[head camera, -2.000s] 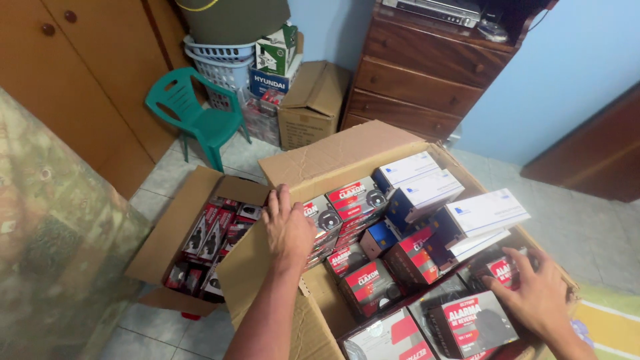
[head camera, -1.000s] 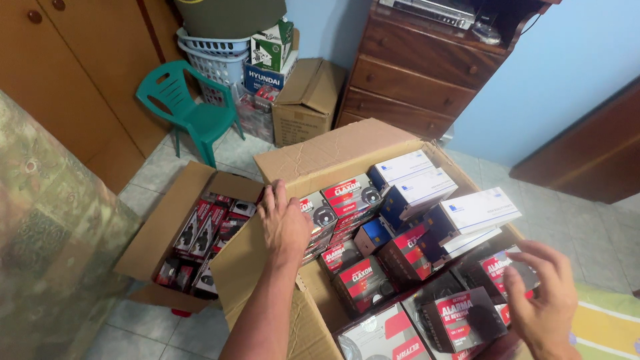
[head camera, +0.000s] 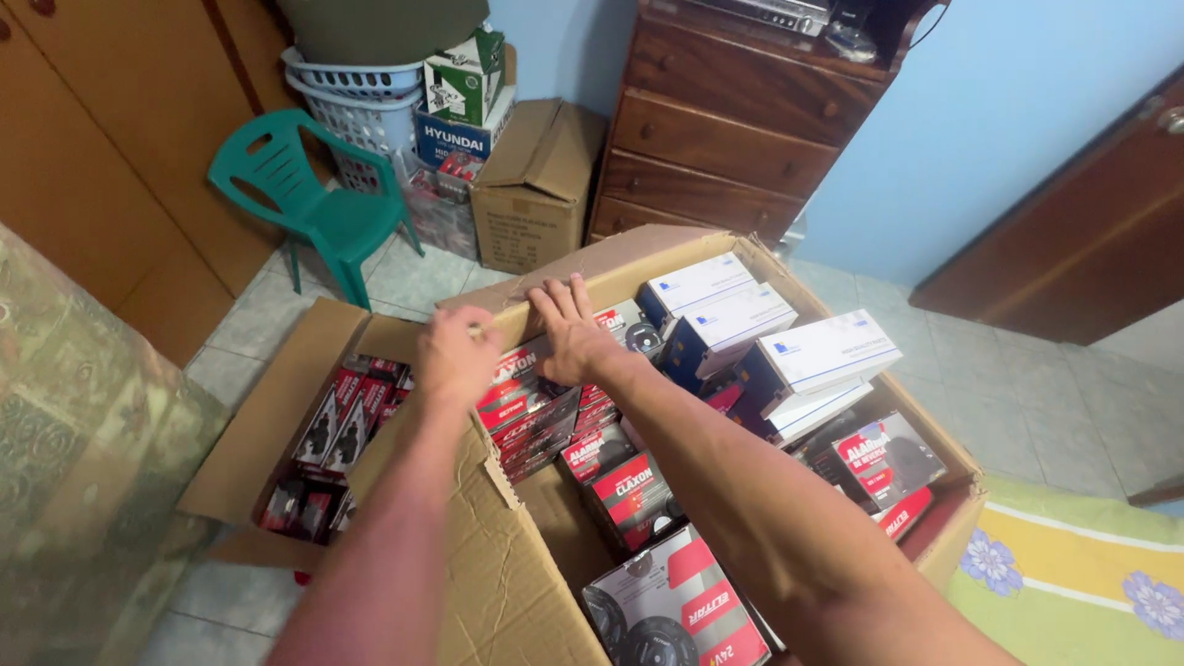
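A large open cardboard carton (head camera: 957, 481) holds several product boxes. My left hand (head camera: 455, 356) is at its far left corner, fingers curled against the edge; whether it grips the cardboard cannot be told. Beside it, my right hand (head camera: 575, 335) reaches across the carton, fingers spread over the far wall and the red and black claxon boxes (head camera: 518, 379). White and blue boxes (head camera: 828, 351) lie along the far right side. A reverse alarm box (head camera: 888, 458) sits near the right wall, and a larger Elitar box (head camera: 675, 606) lies nearest me.
A smaller open carton (head camera: 277, 398) with red and black boxes stands on the floor at left. Behind are a green plastic chair (head camera: 356, 222), blue laundry baskets (head camera: 375, 120), a closed carton (head camera: 536, 199) and a wooden dresser (head camera: 721, 139). A patterned cloth (head camera: 1073, 555) lies at right.
My right hand has moved from the carton's right side, across the boxes, to its far left part beside my left hand. My left hand's fingers have curled.
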